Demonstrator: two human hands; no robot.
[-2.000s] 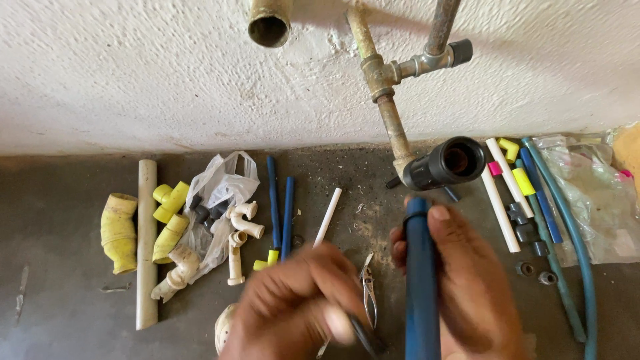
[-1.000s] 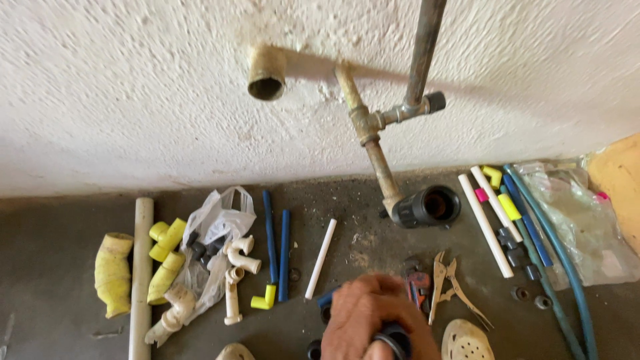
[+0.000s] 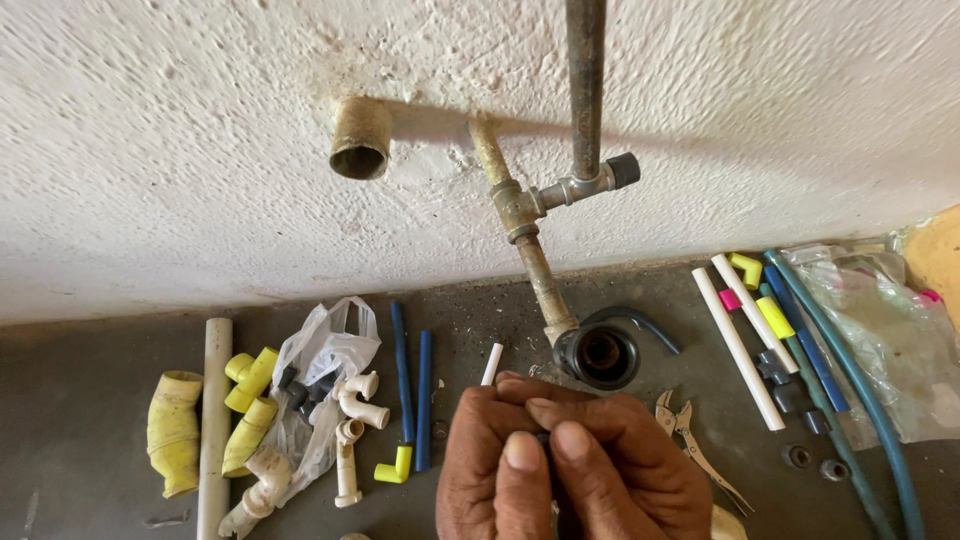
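My left hand point(image 3: 491, 457) and my right hand point(image 3: 626, 457) meet at the bottom centre, thumbs and fingertips together. Something dark shows between them, mostly hidden, so I cannot tell what it is. Just above the hands, a black round fitting point(image 3: 626, 367) with an open mouth sits on the end of a weathered metal pipe point(image 3: 541, 274). That pipe comes from the wall through a metal tee point(image 3: 516, 208), and a branch with a black cap point(image 3: 624, 170) joins an upright pipe point(image 3: 586, 82). Locking pliers point(image 3: 694, 442) lie on the floor to the right of the hands.
A pipe stub point(image 3: 361, 135) juts from the rough white wall. On the grey floor at left lie yellow fittings point(image 3: 174, 435), a long pale pipe point(image 3: 215, 427), a plastic bag point(image 3: 337, 345) and blue pipes point(image 3: 424, 397). White pipes point(image 3: 739, 349) and a blue-green hose point(image 3: 855, 375) lie at right.
The blue pipe held upright two seconds ago is no longer seen in the hands. Both hands are now together below the black fitting; one second ago one hand was lower, near the bottom edge.
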